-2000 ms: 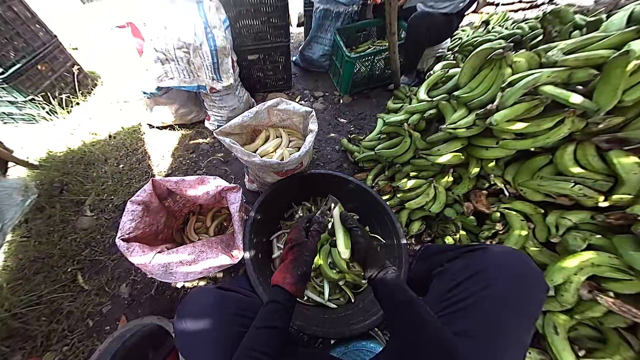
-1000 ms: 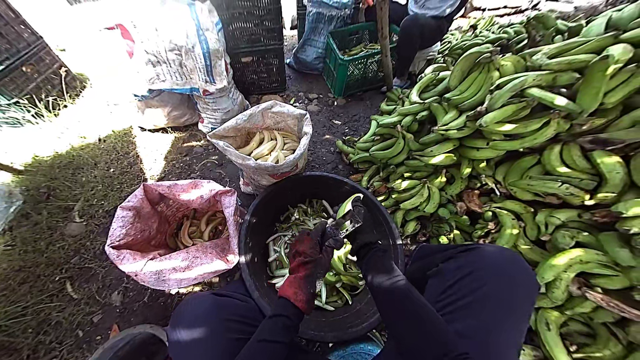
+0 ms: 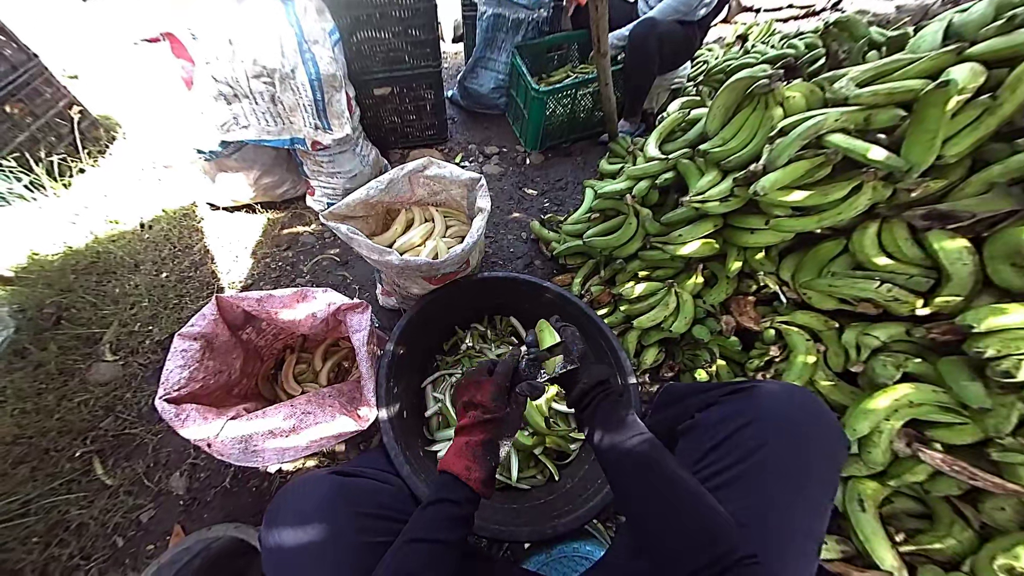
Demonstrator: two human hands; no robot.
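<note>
Both hands, in dark work gloves, are over a black plastic tub (image 3: 408, 448) that holds green peels and strips. My right hand (image 3: 588, 372) is closed around a short knife (image 3: 560, 360), its blade lying against a green plantain (image 3: 548, 334). My left hand (image 3: 484, 416), in a red and black glove, is at the lower end of the plantain with the fingers bent; how much of the fruit it grips is hidden. Left of the tub stand a pink woven sack (image 3: 240, 428) with plantains inside and a white woven sack (image 3: 424, 188) with peeled plantains (image 3: 428, 232).
A large heap of green plantains (image 3: 816, 184) fills the right side. A green plastic crate (image 3: 524, 112), a wooden post (image 3: 602, 64) and another person's leg (image 3: 660, 60) are beyond. Filled sacks (image 3: 272, 96) and black crates (image 3: 400, 88) stand at the back left. A dark container (image 3: 212, 552) is at lower left.
Two seconds ago a long pale-green piece stood upright between the hands; now a green plantain is there with the knife blade across it. My left hand has shifted slightly within the tub.
</note>
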